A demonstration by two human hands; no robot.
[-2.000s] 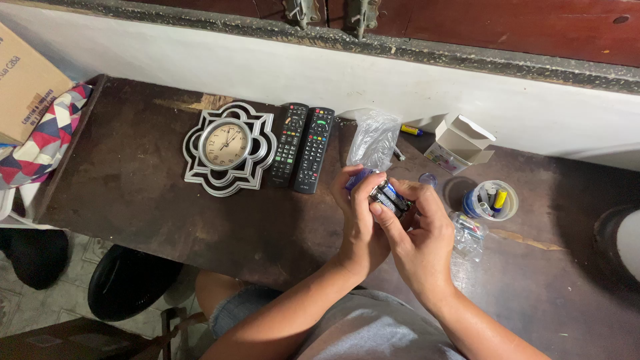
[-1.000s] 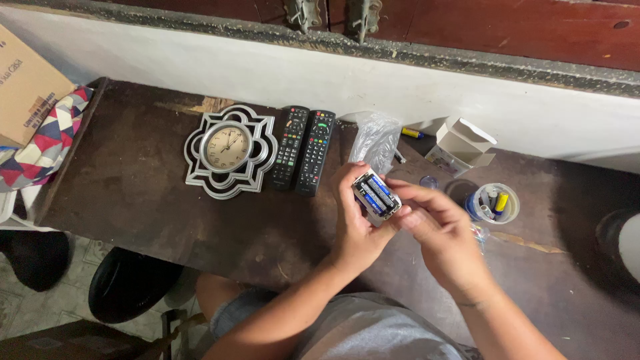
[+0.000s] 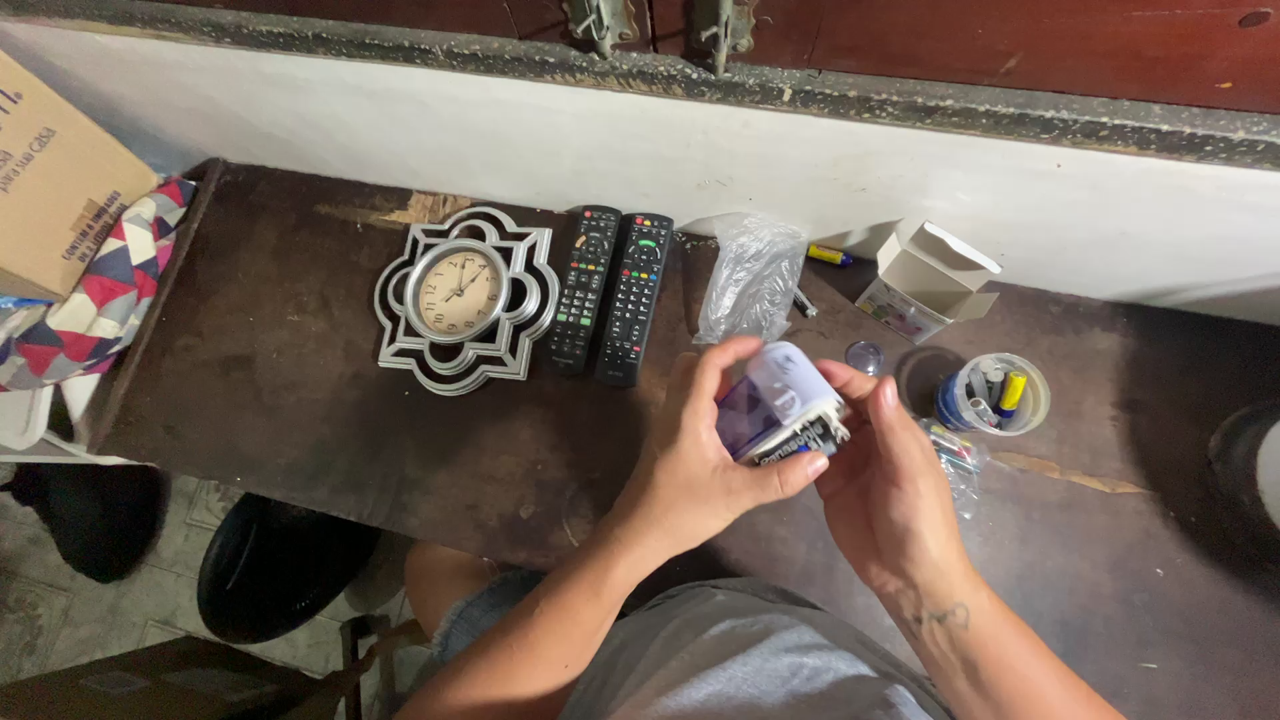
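My left hand (image 3: 700, 465) grips a small purple and white battery-powered device (image 3: 782, 392), tilted on its side; dark batteries (image 3: 800, 440) show at its lower edge. My right hand (image 3: 890, 480) is at the device's right side, its thumb and fingertips close to the batteries; whether it touches them is unclear. Beyond the hands lie a crumpled clear plastic bag (image 3: 750, 280), a yellow and blue battery (image 3: 830, 255) and an opened small white box (image 3: 925, 285). Right of my right hand stands a plastic tub (image 3: 1040, 400) with several batteries inside. A small clear round cap (image 3: 865, 357) lies near my right fingertips.
A silver-framed clock (image 3: 458, 290) and two black remote controls (image 3: 580, 295) lie on the dark wooden table (image 3: 300, 400). A clear packet (image 3: 960, 465) lies by the tub. A cardboard box (image 3: 70, 180) and patterned cloth (image 3: 110, 285) are at the left, a round object (image 3: 1260, 460) at the right edge.
The device in my left hand has turned, from its batteries facing up to its purple and white casing showing. Two seconds ago both hands were around it.
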